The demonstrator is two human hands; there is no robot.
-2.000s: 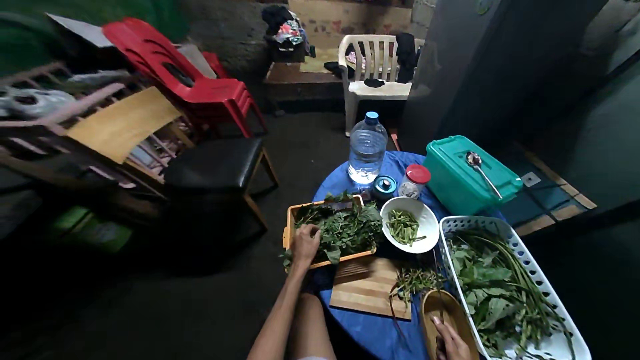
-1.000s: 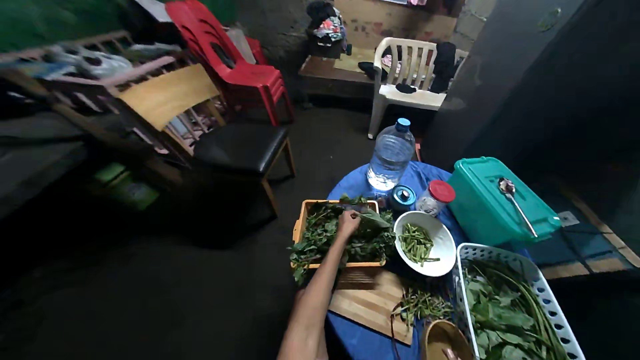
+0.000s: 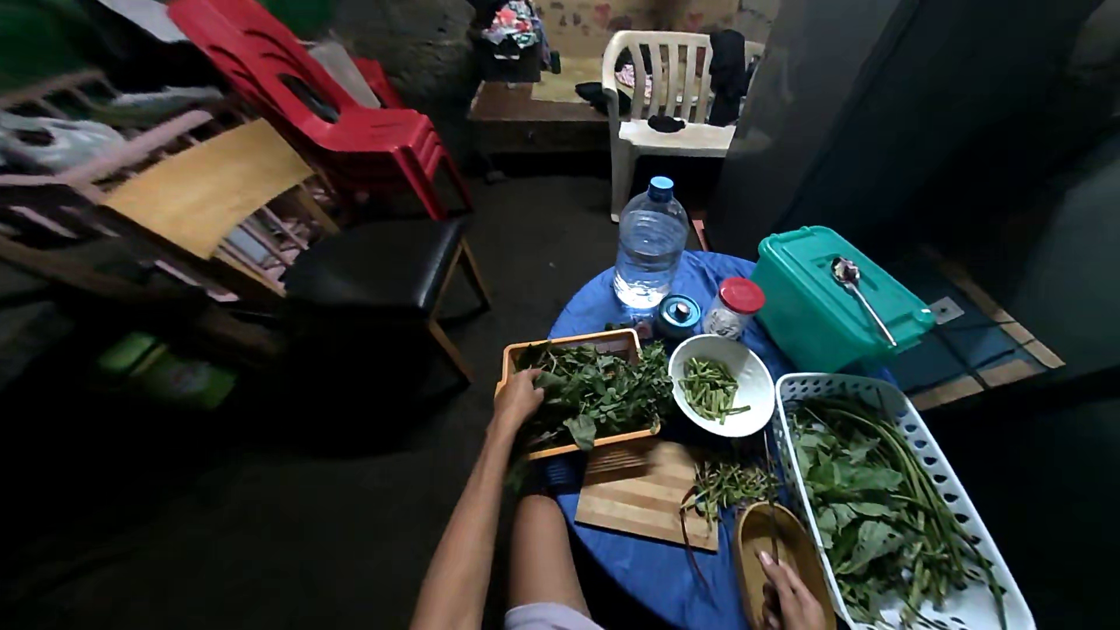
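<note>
My left hand is at the left rim of an orange basket, its fingers among leafy greens; whether they grip any leaf I cannot tell. Low at the right, my right hand is closed on a knife, its dark thin blade pointing away over an oval wooden bowl. Between the hands lies a striped wooden cutting board, with a pile of trimmed stems on its right edge. A white bowl of cut green stems stands behind it.
On the blue-covered round table stand a large water bottle, a blue-lidded container, a red-lidded jar and a teal box bearing a spoon. A white basket of greens is at right; a black-seated chair is left.
My left hand has moved from the far part of the orange basket to its left rim since a second ago. The right hand remains by the wooden bowl.
</note>
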